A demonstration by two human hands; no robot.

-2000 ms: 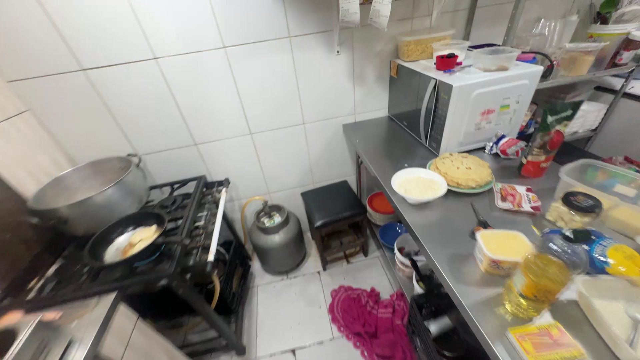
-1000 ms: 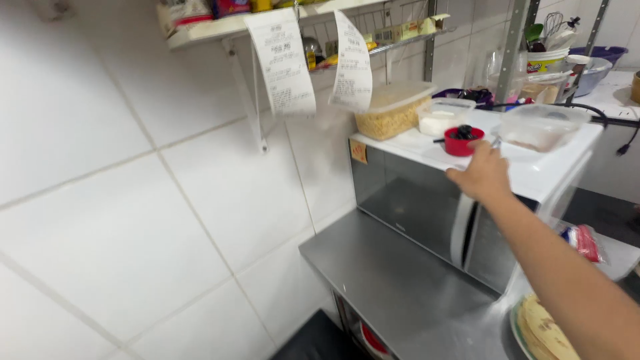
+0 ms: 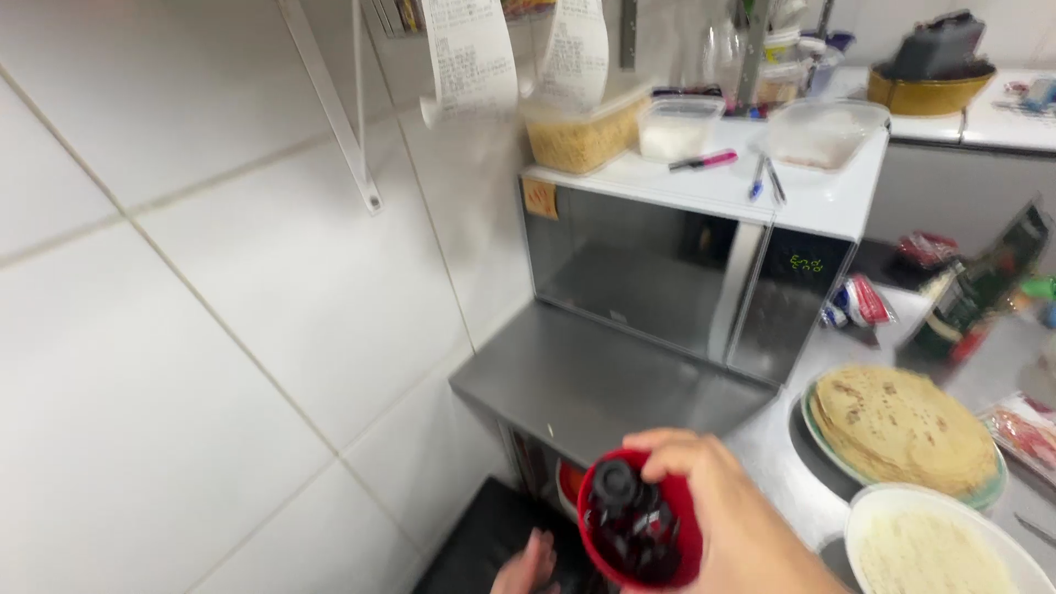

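My right hand (image 3: pixel 718 503) grips the rim of a small red plastic cup (image 3: pixel 689 520) at the lower middle of the head view. Inside the cup lie several small black objects (image 3: pixel 631 511), too blurred to name. Just left of the cup, low in the frame, my left hand (image 3: pixel 532 568) shows only in part, its fingers apart and nothing seen in them. Beyond both hands stands a white microwave oven (image 3: pixel 643 272) with a dark door. To the right are a stack of flat pancakes (image 3: pixel 903 429) on a green-rimmed plate and a white bowl of pale grated food (image 3: pixel 932 553).
On the microwave lie a tub of yellowish food (image 3: pixel 582 140), a tub of white food (image 3: pixel 678 132), pens (image 3: pixel 767 177) and a translucent container (image 3: pixel 825 132). A metal shelf bracket (image 3: pixel 334 107) and hanging paper slips (image 3: pixel 472 54) are overhead. A black stool (image 3: pixel 474 536) stands below the steel counter (image 3: pixel 594 371).
The red cup, on top of the microwave one second ago with my right hand at it, is now held in front of me above the counter's edge. My left hand has come into view.
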